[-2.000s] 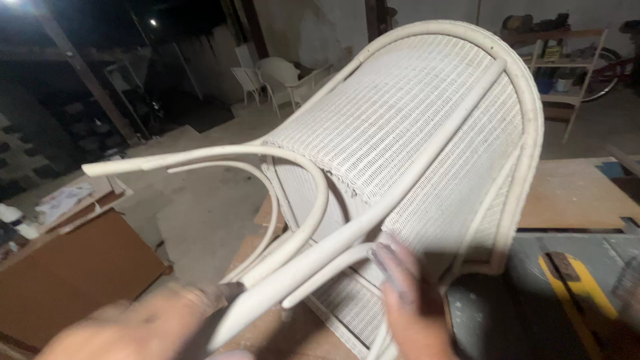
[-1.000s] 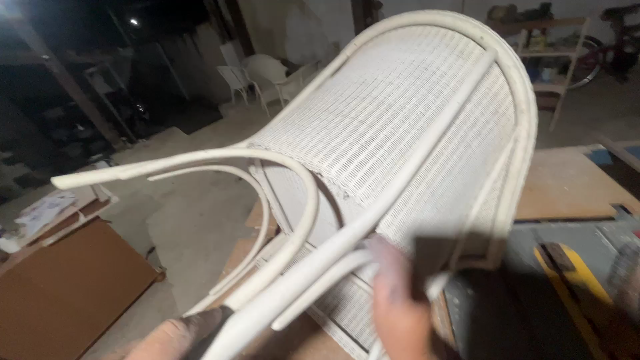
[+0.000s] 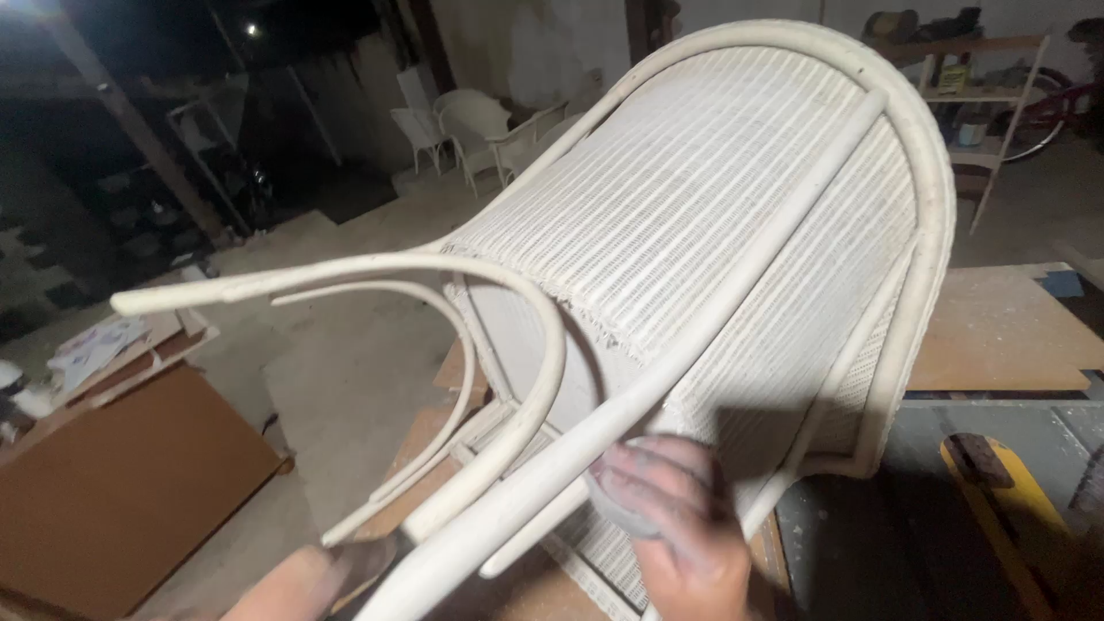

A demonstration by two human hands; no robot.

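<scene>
A white wicker chair (image 3: 681, 181) lies tipped over, its rounded woven part toward the upper right and its curved rattan legs (image 3: 535, 336) reaching left. A long pale pole (image 3: 690, 345) of its frame runs diagonally toward me. My right hand (image 3: 677, 504), dusty at the fingers, is bent around a thin greyish pad or sheet (image 3: 623, 509) beside this pole, near a shorter pole end (image 3: 535, 530). My left hand (image 3: 319, 573) is blurred at the lower left, closed about the frame near the pole's near end; its fingertips are dark and partly hidden.
Under the chair is a brown board (image 3: 414, 466). To the right are a dark, dusty worktop (image 3: 862, 535) with a yellow object (image 3: 1018, 517) and a wooden panel (image 3: 992, 336). A brown box or cabinet (image 3: 129, 483) stands left. Several white chairs (image 3: 473, 129) and a shelf (image 3: 992, 95) stand behind.
My left hand has moved a little toward the near end of the long pole. My right hand stays beside the pole. The chair keeps nearly the same pose.
</scene>
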